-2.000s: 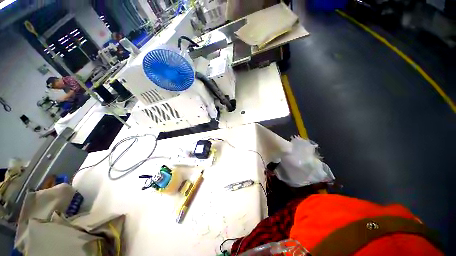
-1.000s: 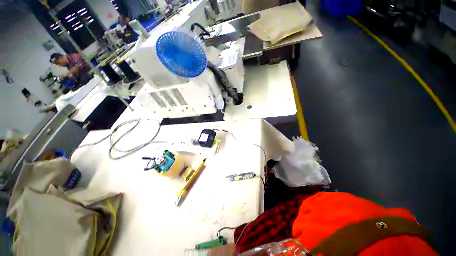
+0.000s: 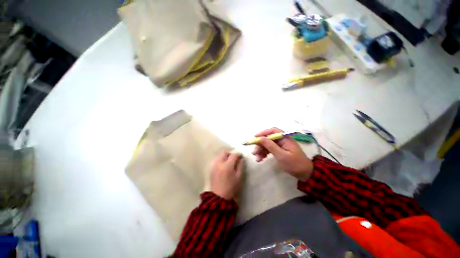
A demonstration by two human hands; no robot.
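Observation:
A beige cloth workpiece (image 3: 181, 161) lies on the table in front of me, with a darker grey patch (image 3: 174, 122) at its far corner and yellow binding on its left edge. My left hand (image 3: 226, 175) rests on its right part; whether the fingers pinch the cloth cannot be told. My right hand (image 3: 284, 152) holds a slim pale yellow pen-shaped tool (image 3: 267, 138), its tip pointing left just above the cloth's right edge. A green-handled tool (image 3: 302, 137) shows just behind the right hand, partly hidden; I cannot tell whether it is held.
More beige pieces with yellow edges (image 3: 174, 40) are piled at the back left. A tool jar (image 3: 310, 44), small yellow block (image 3: 318, 65), thick yellow stick (image 3: 319, 78), and white power strip (image 3: 354, 43) with black adapter (image 3: 385, 48) stand back right. Thread snips (image 3: 374, 126) lie near the right edge.
The view has swung down and left from the workshop to the table. Both hands are now in view, the right with the pen-shaped tool, over a beige piece.

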